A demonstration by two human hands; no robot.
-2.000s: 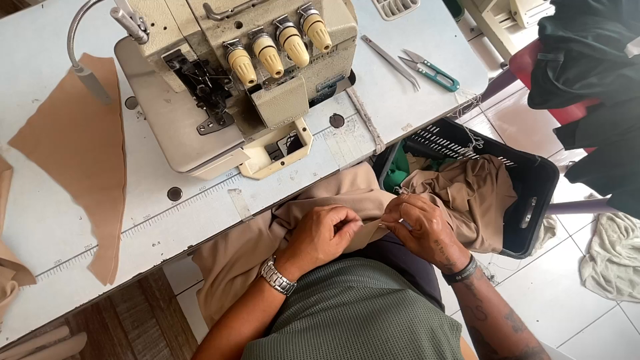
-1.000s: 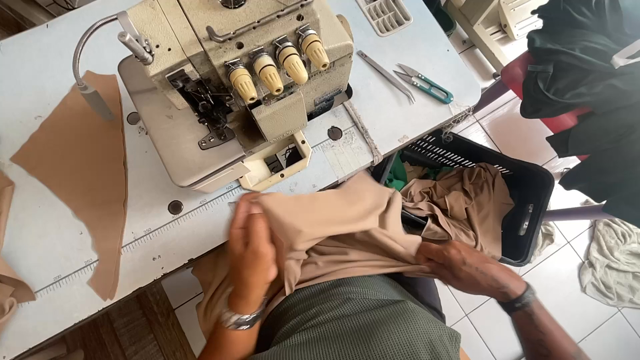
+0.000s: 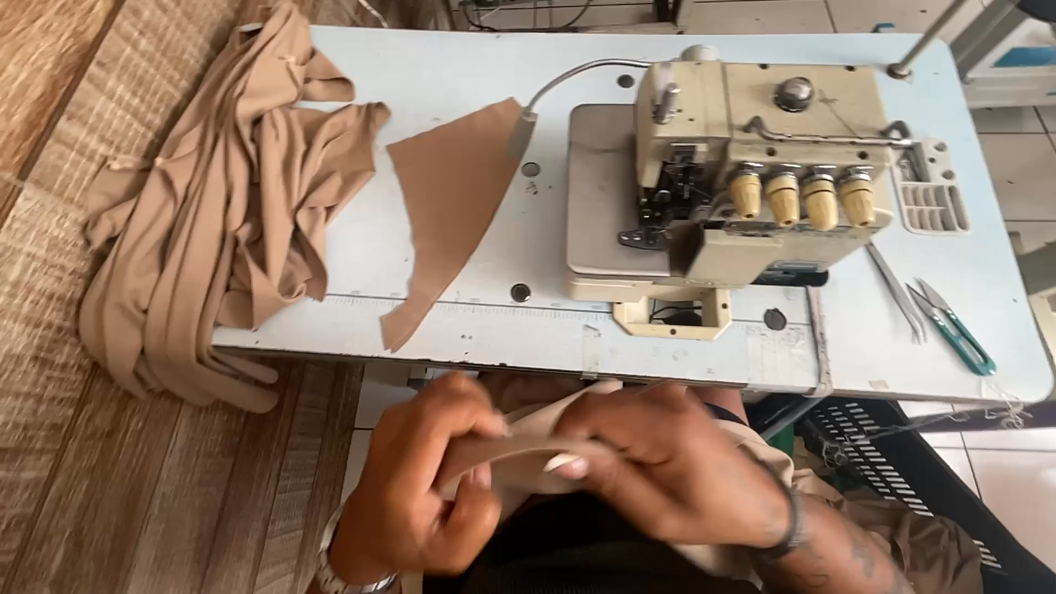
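Observation:
Both of my hands grip a tan piece of fabric (image 3: 536,450) above my lap, below the table's front edge. My left hand (image 3: 437,487) pinches its left end, and my right hand (image 3: 676,466) holds the right end with thumb and fingers; both hands are slightly blurred. More tan cloth hangs beneath them, partly hidden. Beyond the hands stands a cream overlock sewing machine (image 3: 763,107) with several yellowish tension knobs. One flat tan cut piece (image 3: 462,198) lies on the table to the machine's left.
A heap of tan fabric (image 3: 247,198) hangs over the left end of the white table (image 3: 495,330). Tweezers (image 3: 895,289) and green-handled thread snips (image 3: 953,330) lie at the right, near a small white tray (image 3: 932,190). A black plastic basket (image 3: 874,454) stands below, beside tan cloth.
The view has swung left and shows the fabric heap more fully. My hands, spread apart on the cloth a second ago, are now closer together and gripping an edge of fabric.

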